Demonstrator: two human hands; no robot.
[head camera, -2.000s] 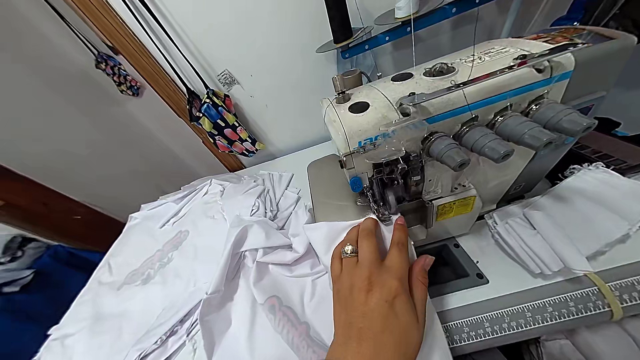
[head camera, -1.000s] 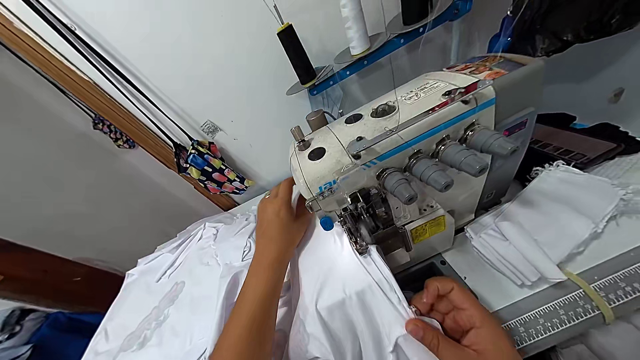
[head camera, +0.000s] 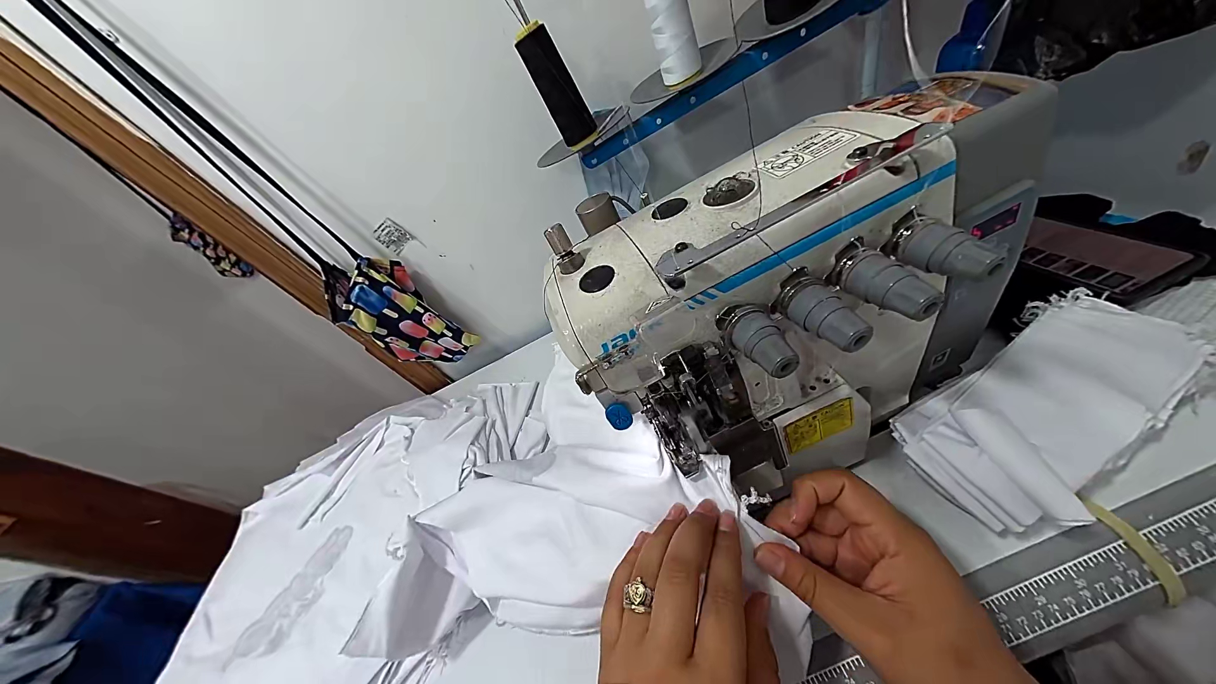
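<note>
White fabric (head camera: 541, 532) lies bunched on the table, its edge under the presser foot (head camera: 686, 456) of a white overlock sewing machine (head camera: 760, 218). My left hand (head camera: 679, 594), with a ring on one finger, rests flat on the fabric just in front of the foot. Beside it, my right hand (head camera: 855, 570) has curled fingers and pinches the fabric's right edge between thumb and forefinger, close to the machine's lower front. More white pieces with a faint printed patch (head camera: 294, 589) spread to the left.
Folded white cloth pieces (head camera: 1045, 408) are stacked right of the machine. A measuring tape (head camera: 1092, 589) runs along the table edge, crossed by a yellowish band (head camera: 1135, 546). Thread cones (head camera: 556, 85) stand behind. Patterned fabric pouches (head camera: 404, 309) hang at the wall.
My left hand has moved from behind the machine's left end onto the fabric in front of the foot. My right hand stays at the fabric's right edge. Two seconds ago only one hand showed.
</note>
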